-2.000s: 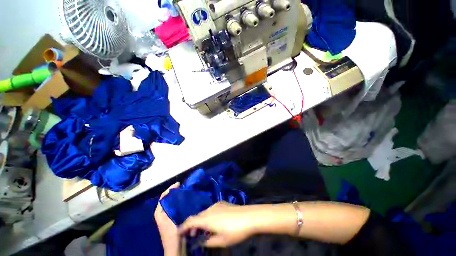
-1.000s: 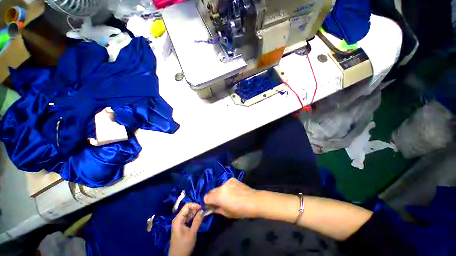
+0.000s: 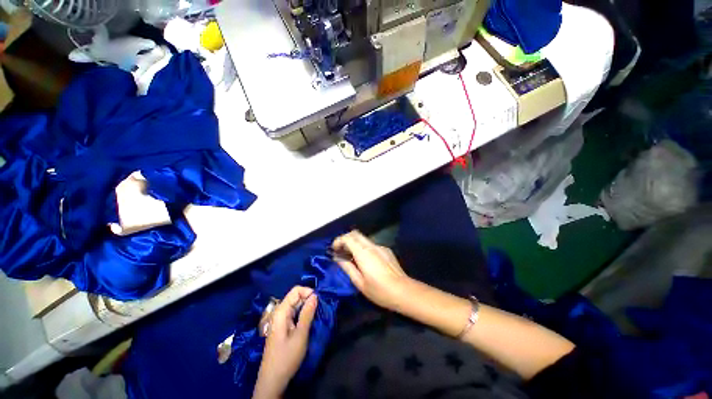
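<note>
A shiny royal blue garment piece [image 3: 320, 312] lies bunched in my lap. My left hand [image 3: 290, 327] pinches its edge between thumb and fingertips. My right hand [image 3: 371, 269] holds another part of the blue fabric, a little above and to the right of my left hand. Any tool in my right fingers cannot be made out. A small pale patch [image 3: 226, 349] shows among the lap fabric at the left.
A cream overlock machine [image 3: 402, 51] stands on the white table [image 3: 273, 199]. A blue-filled tray opening [image 3: 379, 132] is at its front. A blue garment pile [image 3: 148, 148] with a pale block [image 3: 140, 206] lies left. Red thread [image 3: 473, 117] hangs over the table edge. Plastic bags [image 3: 523, 175] are at right.
The blue fabric is no longer folded over my left hand; its edge is now pinched. My right hand has moved up and away from my left. The view has tilted down toward the lap.
</note>
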